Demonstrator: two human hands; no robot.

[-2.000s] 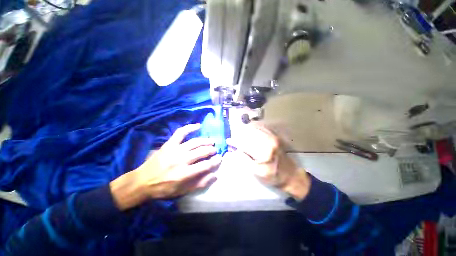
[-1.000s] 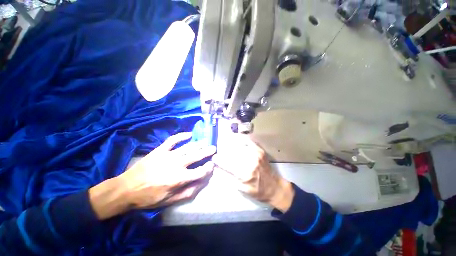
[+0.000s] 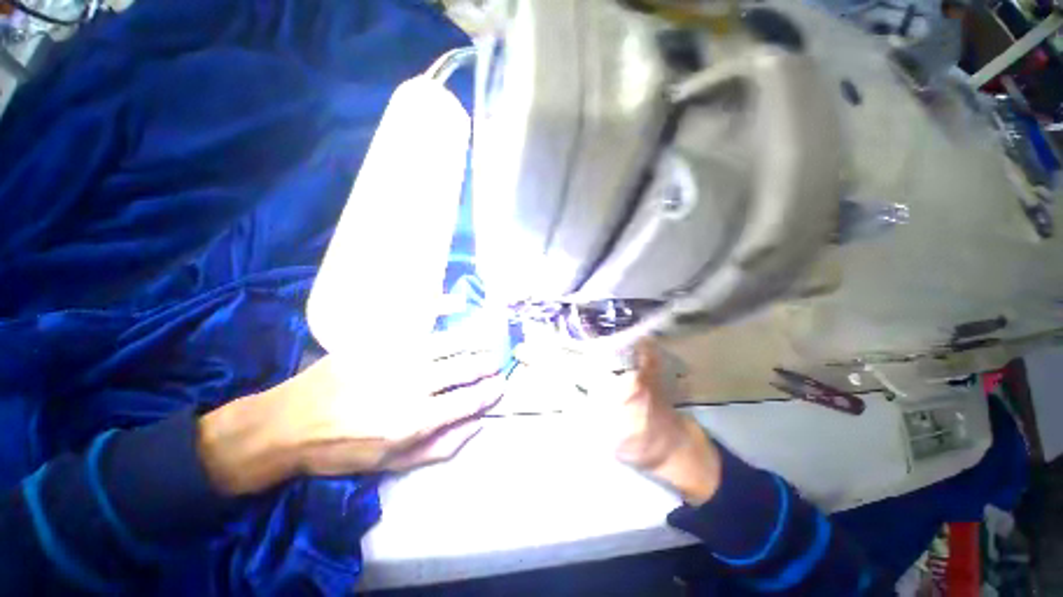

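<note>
Shiny blue cloth (image 3: 152, 152) lies in folds left of the sewing machine head (image 3: 688, 175) and runs to the metal parts at the presser foot (image 3: 571, 315). My left hand (image 3: 361, 426) lies palm down, fingertips at the cloth's narrow edge just in front of the foot. The lamp covers part of this hand. My right hand (image 3: 653, 414) is bent right of the foot, fingers pointing toward it. Glare washes out its fingertips, so any grip there cannot be seen. The needle cannot be made out.
A long white lamp (image 3: 396, 222) stands left of the machine head. Dark red thread snips (image 3: 822, 393) lie on the machine bed at right. The white table's front edge (image 3: 513, 557) runs below my hands. A red bin or object (image 3: 962, 560) shows at lower right.
The view has shifted, and the machine head and lamp look larger and closer. My right hand is farther from my left hand, toward the right. My left hand remains by the foot.
</note>
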